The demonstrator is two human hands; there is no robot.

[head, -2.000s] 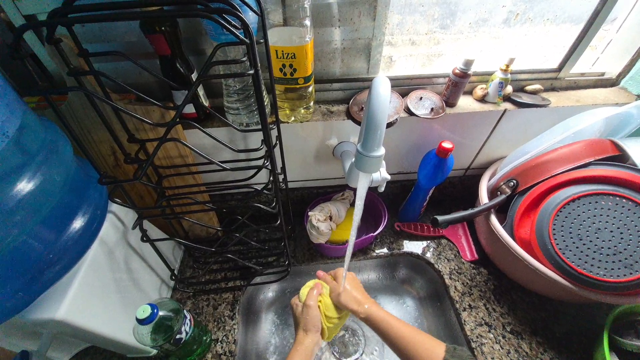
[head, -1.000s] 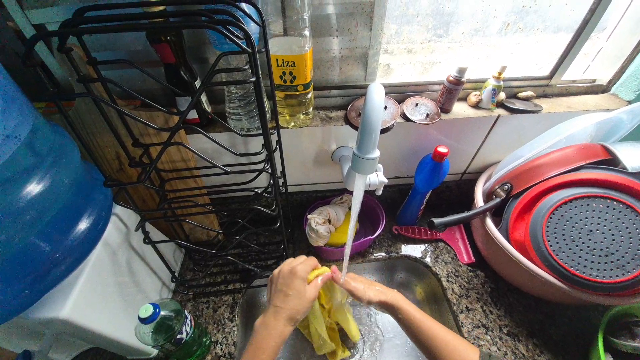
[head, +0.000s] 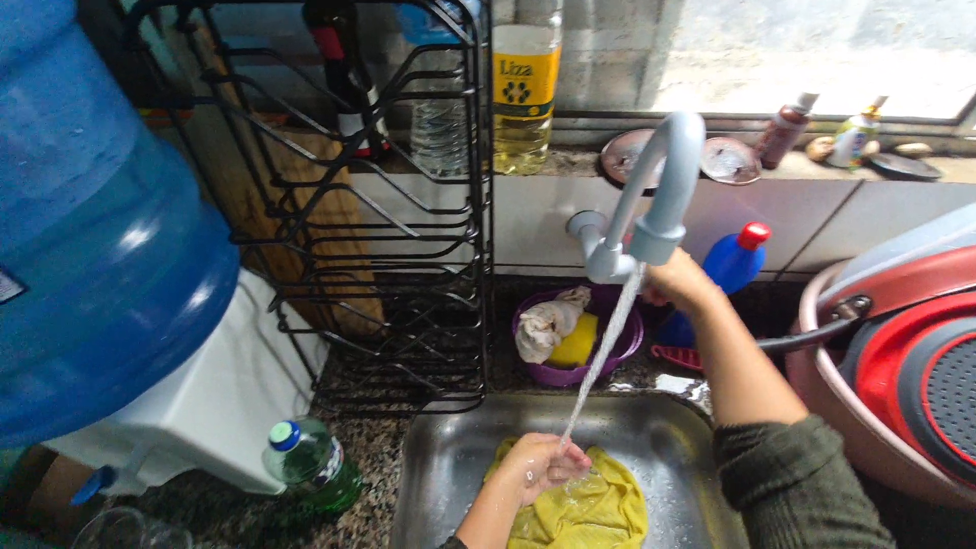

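Water runs from a grey plastic faucet point(head: 665, 191) onto my left hand point(head: 543, 467), whose fingers are loosely curled with no object seen in them. Under that hand a wet yellow cloth point(head: 583, 511) lies spread in the stainless steel sink point(head: 435, 457). My right hand point(head: 671, 278) reaches up behind the faucet spout, at the side of the tap body; its fingers are partly hidden, so its grip cannot be told. Near it stands a blue bottle with a red cap point(head: 733, 259). A purple bowl point(head: 564, 375) behind the sink holds a yellow sponge point(head: 576, 341) and a whitish rag point(head: 545, 328).
A black wire dish rack point(head: 480, 320) stands left of the bowl. A green bottle point(head: 320, 469) and a large blue water jug point(head: 114, 229) are at the left. Pink-red basins with a colander point(head: 900, 366) crowd the right. An oil bottle point(head: 524, 99) stands on the sill.
Both hands held the yellow cloth under the water; now it lies in the sink. My right hand has moved up to the faucet, and my left hand is over the cloth.
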